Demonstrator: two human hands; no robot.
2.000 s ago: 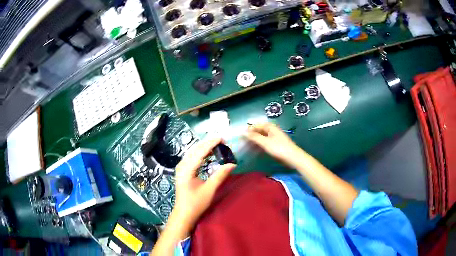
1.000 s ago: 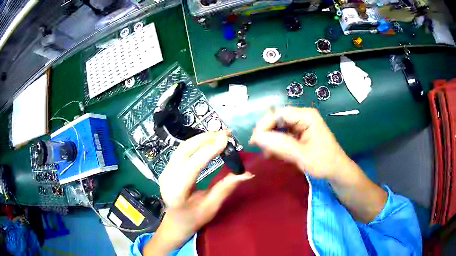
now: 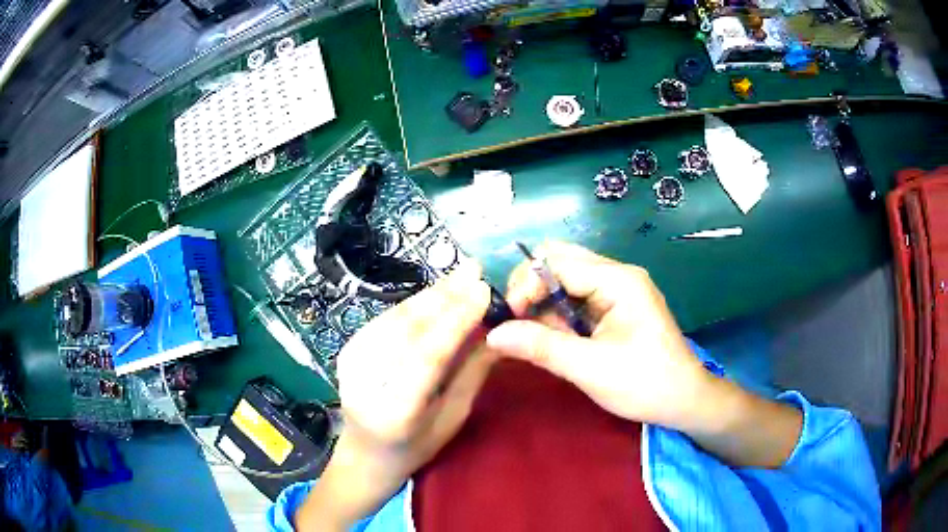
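My left hand [image 3: 411,364] is shut on a small black part [image 3: 499,308], mostly hidden by the fingers, above my lap. My right hand [image 3: 613,333] is beside it, its fingertips near the black part. It holds a slim screwdriver or probe [image 3: 554,291] with a dark tip pointing up and away from me. The clear component tray [image 3: 301,208] lies ahead to the left, with round rings in its pockets and a curved black strap bundle [image 3: 359,244] on top.
Several watch heads [image 3: 611,184], a white paper piece [image 3: 738,164] and a pale pointed stick [image 3: 707,234] lie at the right. A blue bench unit [image 3: 172,301] and a black-and-yellow boxed device [image 3: 265,431] are at the left. A raised green bench edge [image 3: 582,140] crosses ahead.
Compared with a second ago, my right hand has turned and moved in close to my left hand, and the slim tool now shows in it. The black part is more covered by fingers.
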